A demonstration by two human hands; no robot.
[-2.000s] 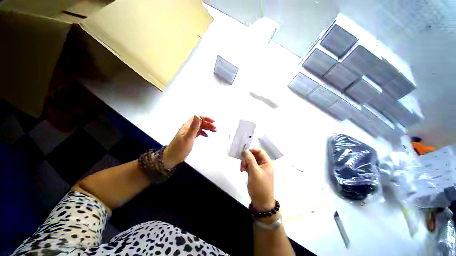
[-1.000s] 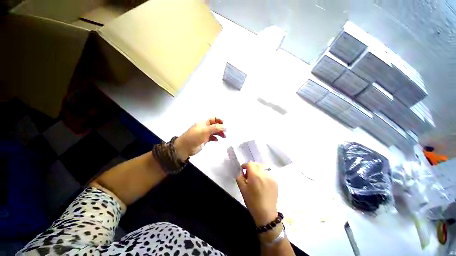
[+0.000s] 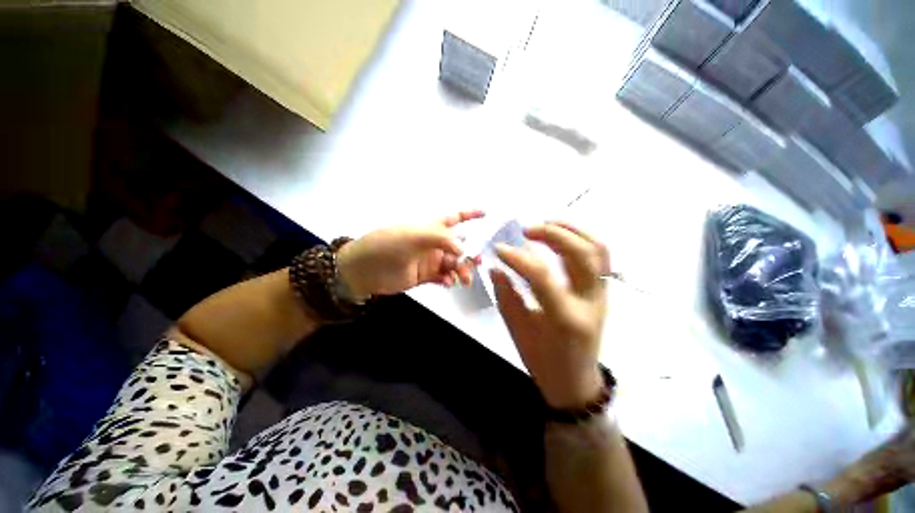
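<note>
A small white box (image 3: 505, 238) is between my two hands at the table's front edge, partly covered by fingers and washed out by glare. My left hand (image 3: 406, 259) has its fingertips on the box's left side. My right hand (image 3: 562, 286) has its thumb and fingers bent around the right side. Whether the box is open or closed is hidden. A grey-printed small box (image 3: 468, 66) stands alone farther back. A low pale item (image 3: 560, 132) lies on the table behind my hands.
A brown carton (image 3: 271, 45) is at upper left. Stacked grey-printed boxes (image 3: 742, 75) are at upper right. A black bundle in clear plastic (image 3: 765, 279), crumpled clear bags (image 3: 873, 291) and a slim cutter-like tool (image 3: 728, 413) lie right. Another person's forearm (image 3: 853, 483) reaches in at lower right.
My hands have come together around the small box; before, only my right hand held a white piece. The view has shifted downward. Another person's arm has entered at lower right.
</note>
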